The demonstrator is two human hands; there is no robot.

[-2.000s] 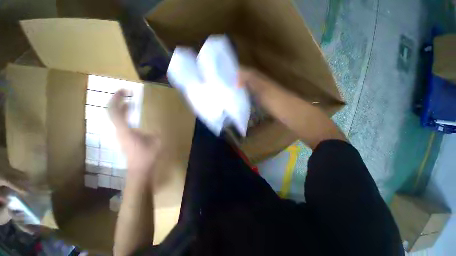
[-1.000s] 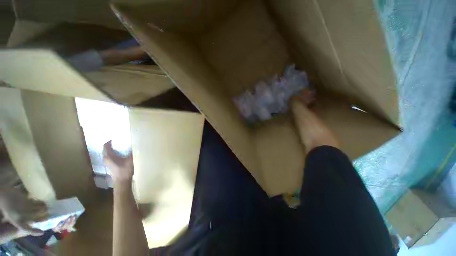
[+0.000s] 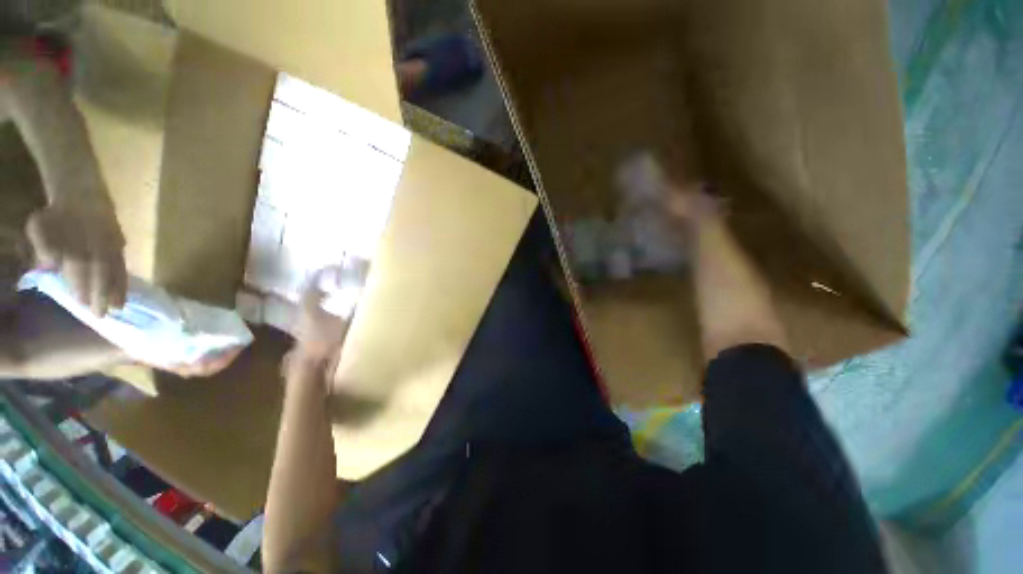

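Note:
The packing carton (image 3: 208, 168) stands open at the left, with a bright grid of small white boxes (image 3: 331, 168) inside. My left hand (image 3: 320, 320) is in this carton at the near end of the grid, its fingers at a white box; whether it grips one is unclear. The deep parts carton (image 3: 785, 123) is at the right. My right hand (image 3: 698, 211) reaches inside it and is blurred. Cloudy wrapped products (image 3: 623, 249) lie at its bottom, and a pale one is beside my right fingers. Whether it is held is unclear.
Another person's hands (image 3: 84, 252) hold a white box (image 3: 151, 323) over the packing carton's left side. A curved line edge (image 3: 56, 488) with small red and white items is at the lower left. Another person's hand shows between the cartons.
The view has shifted, so the packing carton sits further right and higher. My right hand is still in the parts carton, my left hand still at the boxes. The other person's white box is higher.

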